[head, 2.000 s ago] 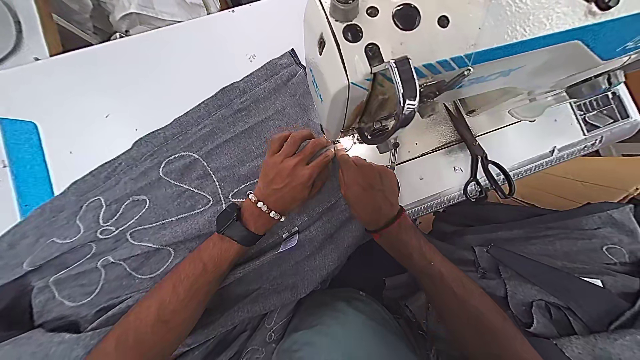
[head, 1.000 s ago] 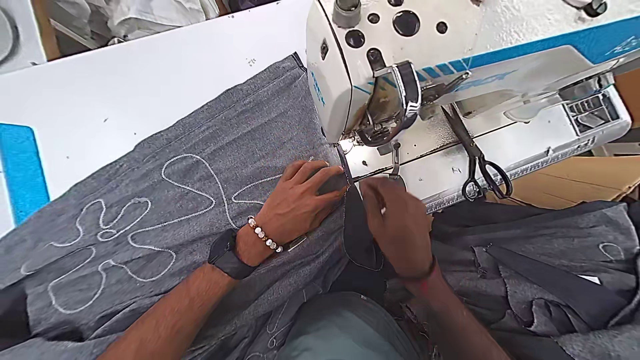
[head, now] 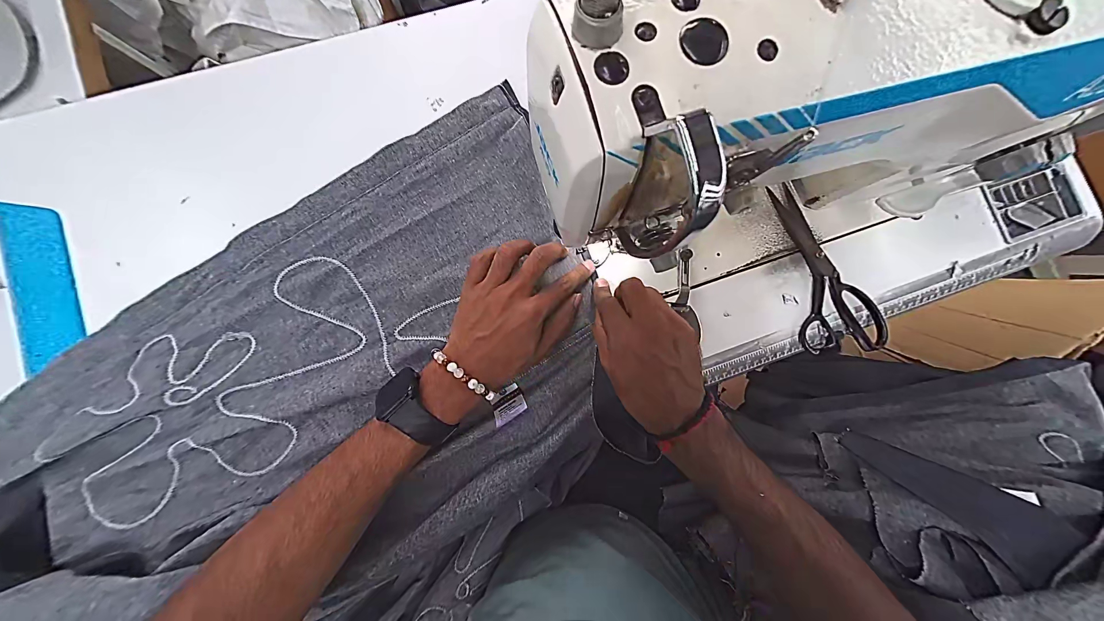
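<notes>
Grey fabric with white looping stitching [head: 345, 224] spreads over the sewing machine table at the left and centre. My left hand [head: 517, 310] lies on it with fingers spread, the fingertips close to the lit needle area [head: 597, 252]. Just right of it, my right hand [head: 647, 354] has its fingers bent at the fabric's right edge beside the presser foot; whether it pinches the cloth is hidden. Above both hands stands the head of a white and blue sewing machine [head: 569, 129]. A small label [head: 510, 405] shows on the fabric beside my left wrist.
Black-handled scissors [head: 824, 280] lie on the machine bed to the right, near a ruler strip [head: 931, 297]. More dark grey fabric [head: 966, 466] is heaped at the lower right, by cardboard [head: 992, 323]. Wrapped white material [head: 267, 26] is behind the table.
My right hand has moved up and left to the needle area, close to my left fingertips. My left hand's fingers have shifted towards the needle; a label by the wrist shows more fully.
</notes>
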